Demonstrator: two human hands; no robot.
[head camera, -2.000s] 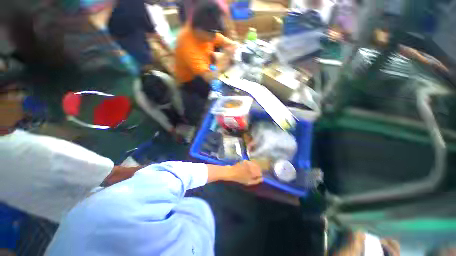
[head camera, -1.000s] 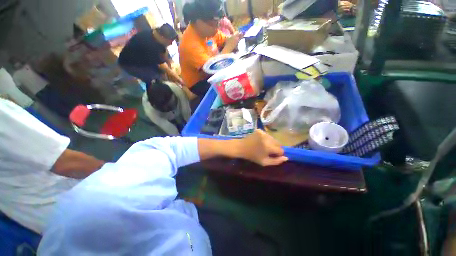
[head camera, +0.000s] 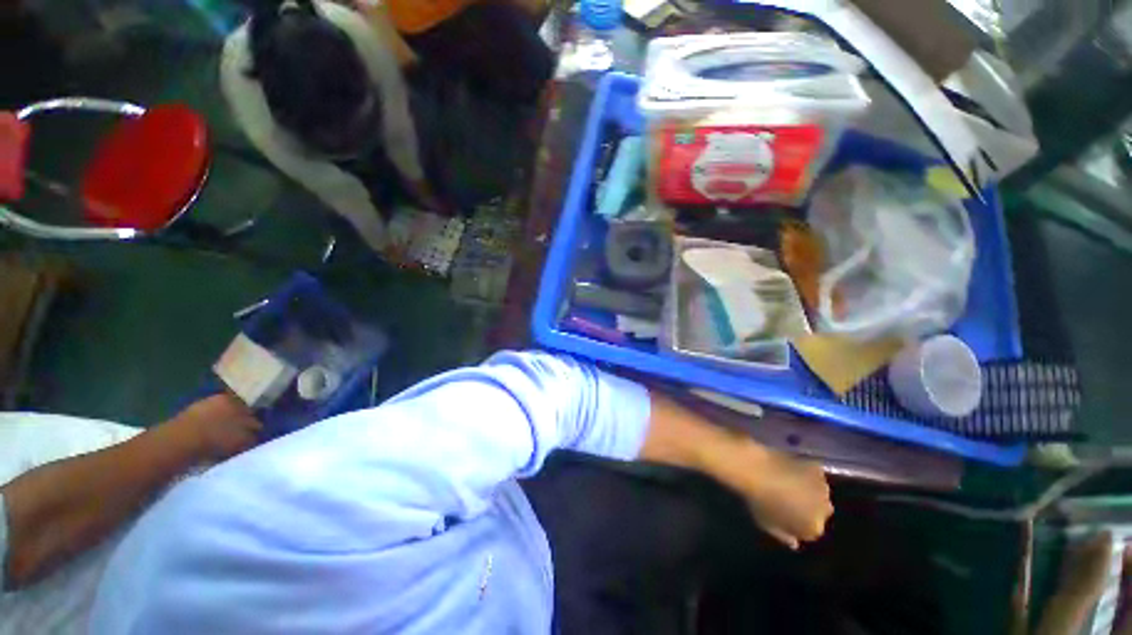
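My left hand (head camera: 788, 499), at the end of a light blue sleeve, is loosely curled. Nothing shows in it. It is just off the dark reddish-brown workbench edge (head camera: 857, 459), below the blue bench tote (head camera: 770, 395). The tote holds a clear tub with a red label (head camera: 735, 164), a crumpled plastic bag (head camera: 900, 254), a grey ring like a tape roll (head camera: 638, 252), an open tray (head camera: 757, 354) with a small white and teal item, and a white cup (head camera: 937, 376). My right hand is not seen.
A red chair (head camera: 147, 168) stands at the upper left. A person in white is at the lower left, a hand (head camera: 230, 428) by a blue floor tote (head camera: 304, 354). Another dark-haired person (head camera: 317, 99) bends low. A skin-coloured shape (head camera: 1078, 593) is cut off at lower right.
The view has turned downward and nearer the bench. My left hand was on the tote's front rim and is now off it, further right and lower.
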